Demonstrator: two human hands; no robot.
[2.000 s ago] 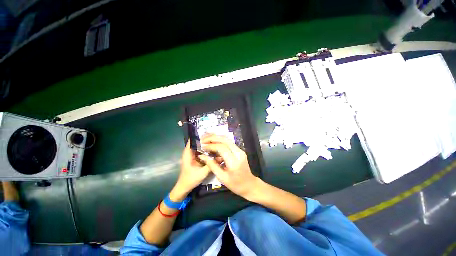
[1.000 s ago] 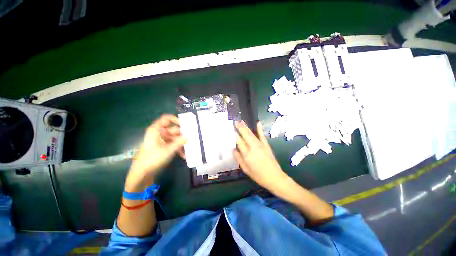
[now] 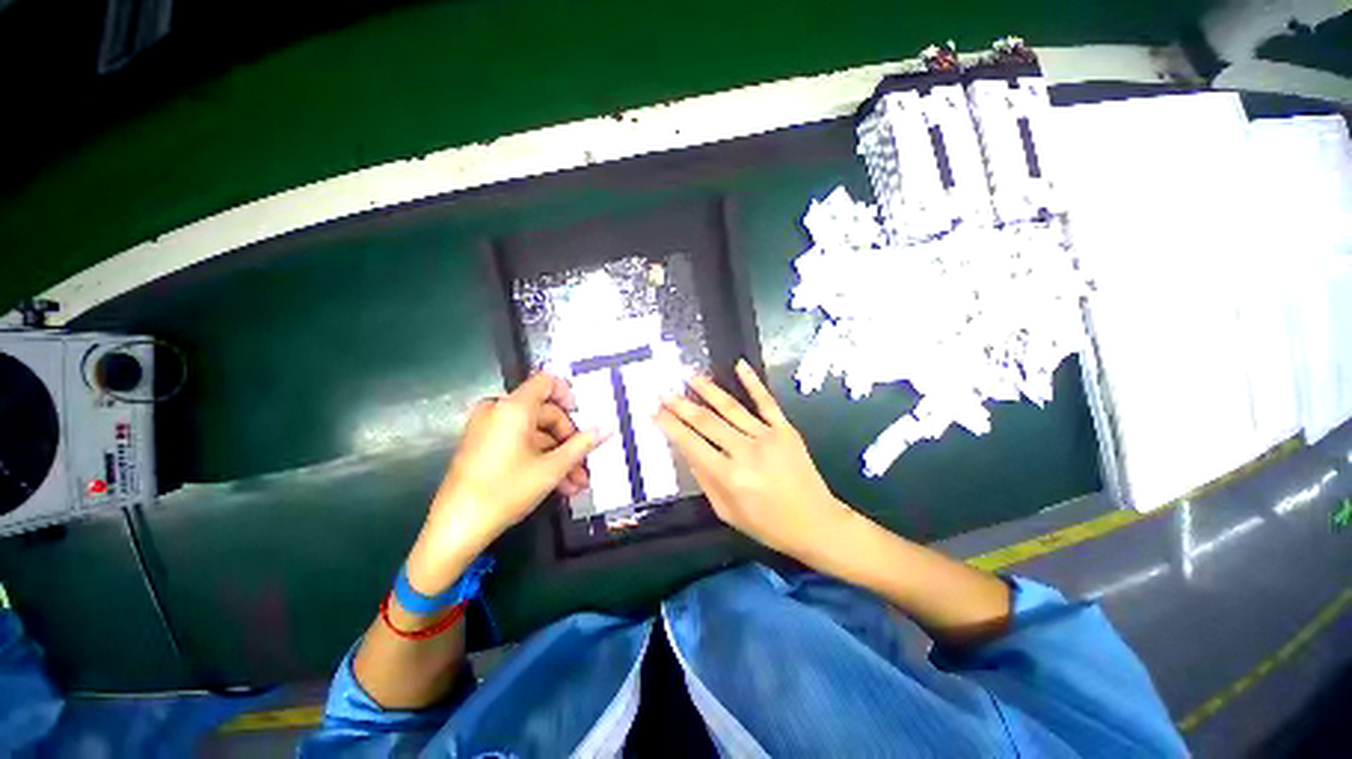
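Two flat white battery packs, a left one [image 3: 599, 398] and a right one [image 3: 651, 463], lie side by side in an open tablet housing. A dark T-shaped gap shows between and above them. The speckled circuit board [image 3: 684, 306] is at the far end, with a bright white area beside it. A black tray [image 3: 730, 282] surrounds the unit. My left hand [image 3: 504, 457] has bent fingers at the left pack's outer edge; whether it grips anything is unclear. My right hand [image 3: 756, 463] is open, fingers spread, its fingertips at the right pack's outer edge.
A heap of white paper pieces [image 3: 949, 319] lies right of the tray, with upright battery stacks [image 3: 927, 156] behind and large white sheets [image 3: 1179, 297] at far right. A white air blower [image 3: 131, 423] is at left, its cable below. The conveyor [image 3: 445, 97] runs behind its white rail.
The view has shifted, so the bench sits higher in the picture. The packs now lie with a T-shaped gap showing; before, only a long dark gap showed. My left hand has moved closer to my right.
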